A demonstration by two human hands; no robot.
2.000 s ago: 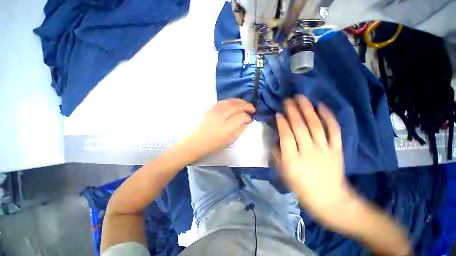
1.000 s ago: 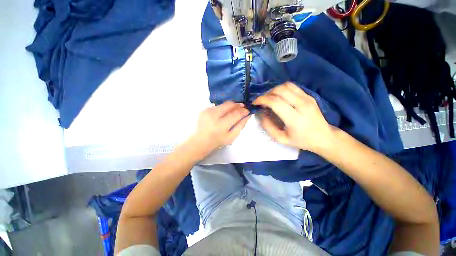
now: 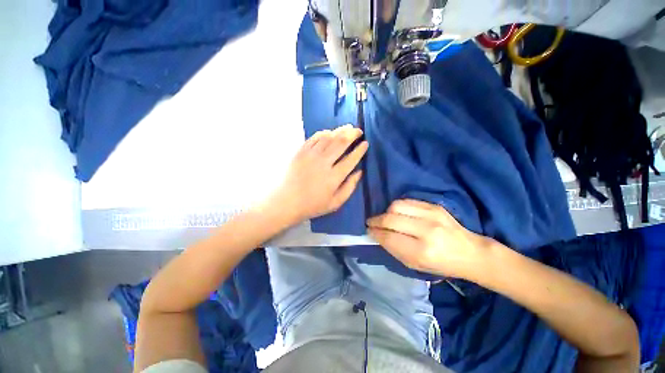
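Observation:
The blue garment piece [image 3: 445, 138] lies under the sewing machine head [image 3: 364, 36] and drapes to the right over the table's front edge. A narrow black elastic [image 3: 361, 114] runs from the presser foot [image 3: 360, 92] towards me on the cloth. My left hand [image 3: 321, 171] lies on the cloth left of the elastic, fingertips beside it, just in front of the foot. My right hand [image 3: 426, 237] pinches the elastic and cloth near the table's front edge. The cloth between the hands lies flat.
A blue cloth heap [image 3: 138, 73] lies at the left of the table. Black strips [image 3: 590, 109] with yellow-handled scissors [image 3: 536, 45] lie at the right. A ribbed grey knob [image 3: 414, 89] is right of the foot. A printed ruler [image 3: 175, 220] runs along the front edge. Dark blue pieces [image 3: 503, 320] hang below right.
My right hand has moved from beside my left hand down to the front edge. The cloth before the foot, gathered earlier, is now drawn out flat. My left hand has moved slightly forward onto it.

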